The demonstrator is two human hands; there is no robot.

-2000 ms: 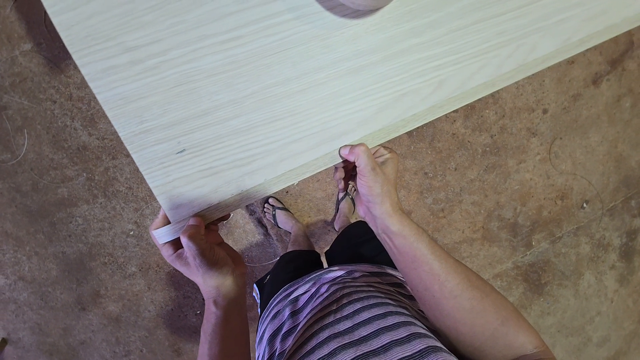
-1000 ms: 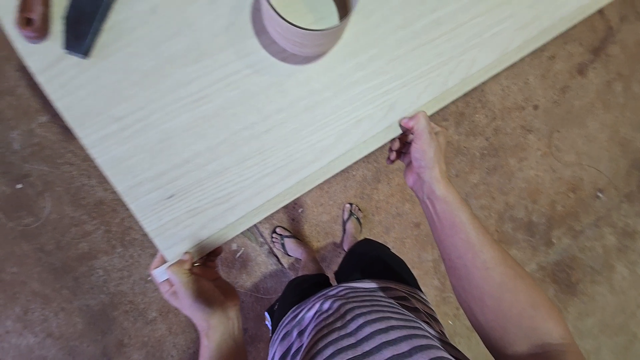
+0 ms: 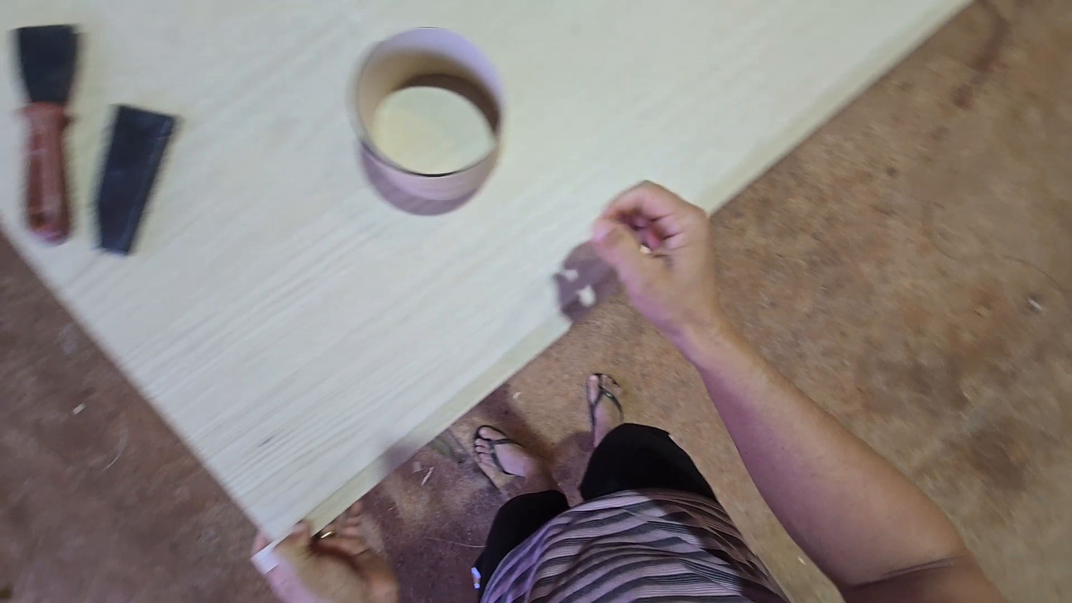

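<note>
A large pale wood-grain board (image 3: 335,318) fills the upper left, with a strip of edge banding (image 3: 469,394) along its near edge. At the board's near corner, my left hand (image 3: 331,561) pinches the short end of the banding that sticks out past the corner. My right hand (image 3: 662,260) is raised over the near edge, fingers curled and thumb against the index finger; whether something small is between them cannot be told. Its shadow falls on the board. A roll of edge banding (image 3: 431,180) stands on the board to the left of my right hand.
On the board's left part lie a putty knife (image 3: 46,167) with a reddish-brown handle and a dark flat block or blade (image 3: 134,180). Stained concrete floor (image 3: 904,335) surrounds the board. My sandalled feet (image 3: 502,452) are below its near edge.
My right hand has moved along the edge away from the left hand and now is lifted over the board. My left hand has stayed at the corner. The view has shifted, showing the tools and roll.
</note>
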